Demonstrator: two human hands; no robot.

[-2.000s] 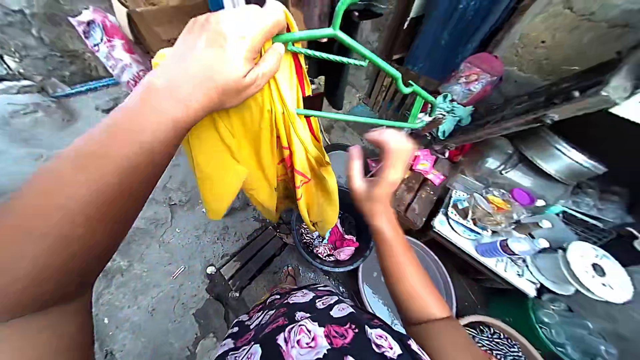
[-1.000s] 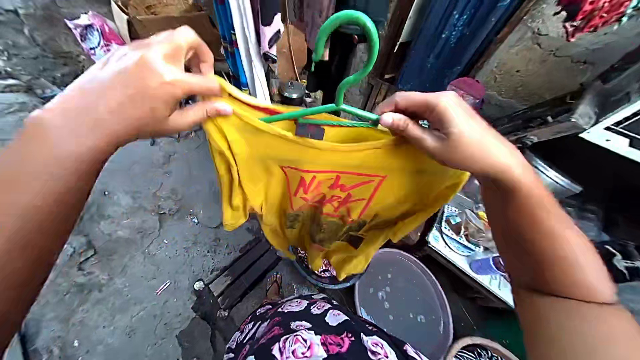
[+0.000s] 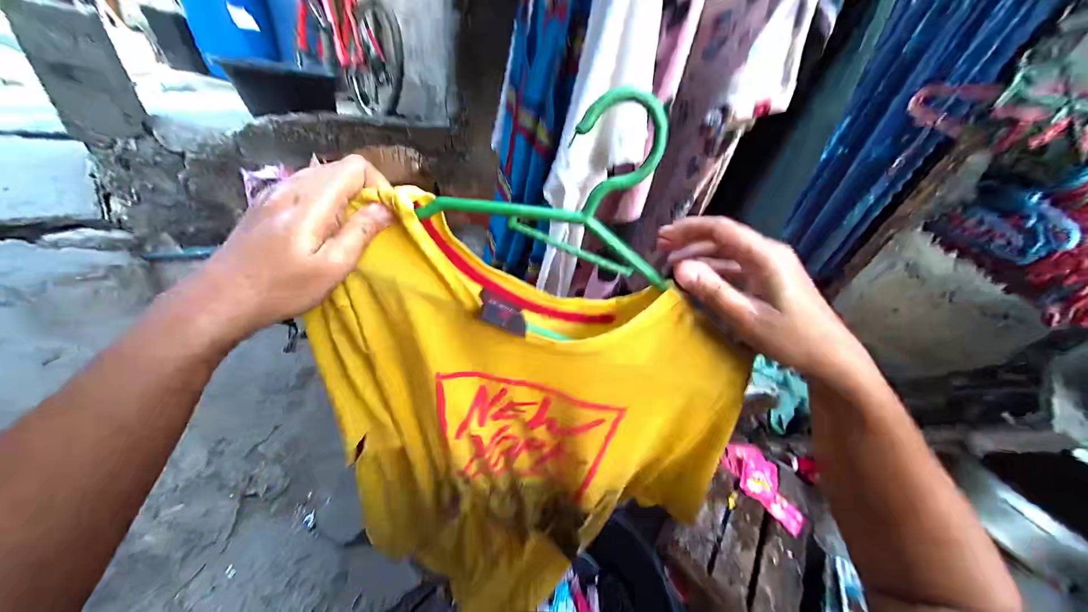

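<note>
A yellow T-shirt (image 3: 527,365) with red lettering and a red inner neckband hangs on a green plastic clothes hanger (image 3: 629,183). The hanger's hook points up through the neck opening, and its arms run into the shoulders. My left hand (image 3: 310,234) pinches the shirt's shoulder at the hanger's left end. At the other shoulder is my right hand (image 3: 748,289), its thumb and fingers around the cloth near the neckline. The lower front of the shirt is dark and blotched, and its hem hangs over a black tub (image 3: 633,561) holding clothes.
Behind the shirt hang a white garment (image 3: 608,110), a blue patterned garment (image 3: 531,119) and blue cloth (image 3: 918,110). A pink packet (image 3: 765,484) lies on a wooden bench (image 3: 722,552). Farther back are a low concrete wall (image 3: 195,140), a blue drum (image 3: 229,34) and a bicycle (image 3: 365,51).
Two seconds ago the shirt hung bunched from my left hand, with much of the hanger bare. The hanger is now inside the shirt's shoulders, and both hands are at them. The view has tilted up.
</note>
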